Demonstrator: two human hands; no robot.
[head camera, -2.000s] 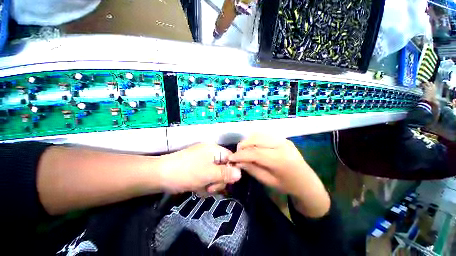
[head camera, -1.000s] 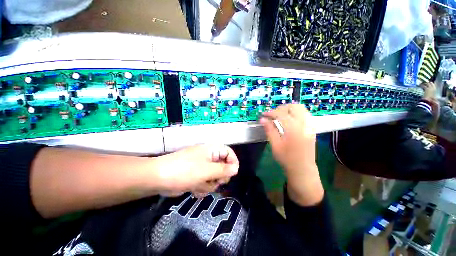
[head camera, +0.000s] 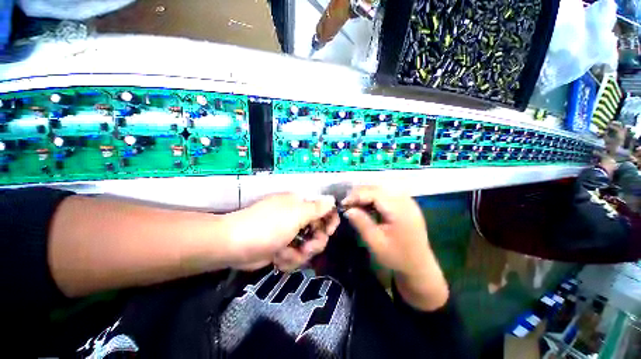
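My left hand (head camera: 281, 228) is curled in front of my chest, closed around small dark parts that show between its fingers; they look like capacitors. My right hand (head camera: 393, 228) is beside it, its thumb and fingertips close to the tips of my left hand. Whether it pinches a part is too small to tell. Both hands are just below the near edge of the white line rail (head camera: 204, 193). Green circuit boards (head camera: 232, 163) lie end to end in the rail, with small white, blue and reddish-brown parts standing on them.
A black tray (head camera: 391, 45) of dark and yellow-green capacitors stands behind the rail. A brown cardboard sheet (head camera: 190, 21), a white plastic bag (head camera: 573, 42) and a blue bin (head camera: 579, 102) are also behind it. Another person's sleeve (head camera: 590, 179) is at the right.
My right hand was over the near edge of the middle board one second ago and is now back beside my left hand. The view has shifted slightly, so the boards sit further right.
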